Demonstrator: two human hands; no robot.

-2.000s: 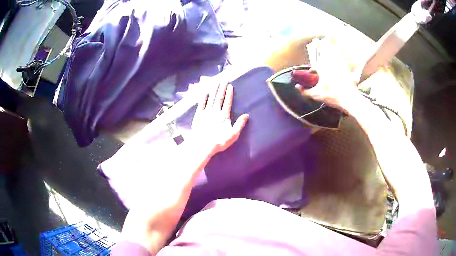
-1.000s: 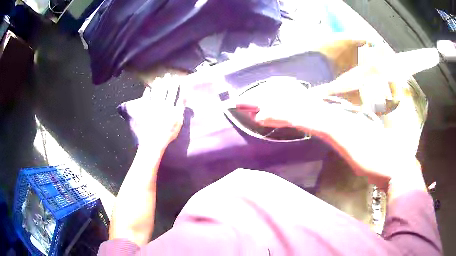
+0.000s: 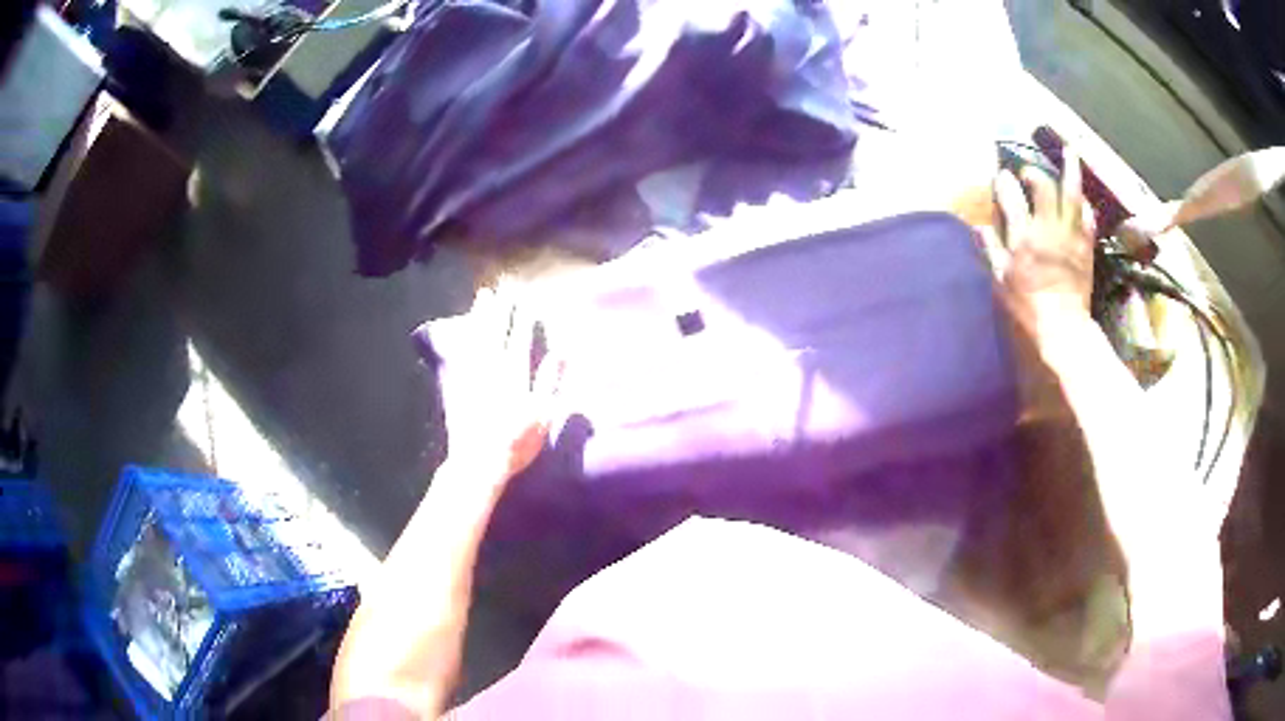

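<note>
A purple jacket (image 3: 874,310) lies spread over the padded board, its left part washed out by sun. A small dark square (image 3: 689,323) shows on the cloth. My left hand (image 3: 496,387) is on the jacket's left end; its fingers are overexposed, so whether they pinch cloth is unclear. My right hand (image 3: 1046,247) is beyond the jacket's right end, fingers apart, at the steam iron. The iron's dark red handle (image 3: 1088,180) shows just right of my fingers, and they do not visibly close round it. Most of the iron is hidden by the hand and glare.
A crumpled purple jacket heap (image 3: 606,127) lies beyond the board. Dark hose and cable (image 3: 1198,317) curve along the right end. A blue plastic crate (image 3: 212,563) stands at the lower left, and a brown box (image 3: 110,197) at the upper left.
My right hand and the iron have moved from the jacket's middle to beyond its right end. My right fingers are now spread. My left hand stays at the jacket's left end.
</note>
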